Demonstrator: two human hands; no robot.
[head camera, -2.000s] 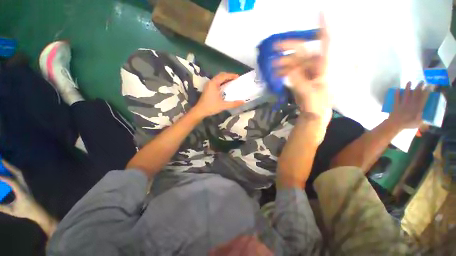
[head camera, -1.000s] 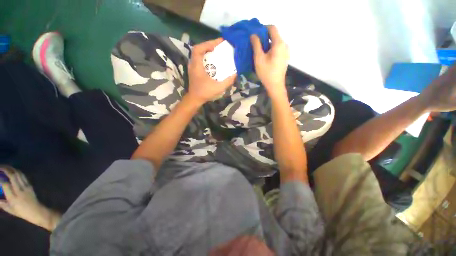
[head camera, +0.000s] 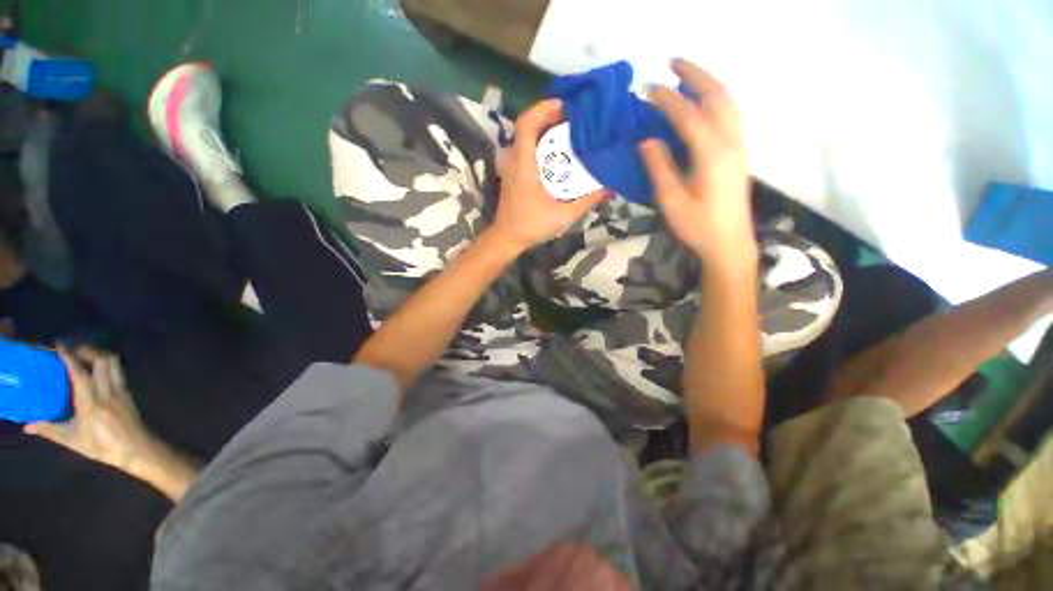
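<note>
A small white appliance (head camera: 566, 165) shows its flat end with a round grille-like pattern and small dark holes. My left hand (head camera: 529, 191) grips it from the left side, above my lap. A crumpled deep blue cloth (head camera: 612, 127) lies over its right part and hides the rest. My right hand (head camera: 707, 162) holds the cloth against the appliance from the right, with fingers partly spread over it.
A white-covered work surface (head camera: 808, 104) lies beyond my knees, with a blue carton (head camera: 1014, 219) at its right. A neighbour's hand at the left holds a blue box (head camera: 32, 381). Another person's forearm (head camera: 970, 346) reaches in at the right. A wooden pallet piece (head camera: 479, 25) is at the top.
The blurred wiping posture at the surface edge has given way to both hands together on the appliance over the lap. Its grille end now shows. The whole view has shifted slightly since one second ago.
</note>
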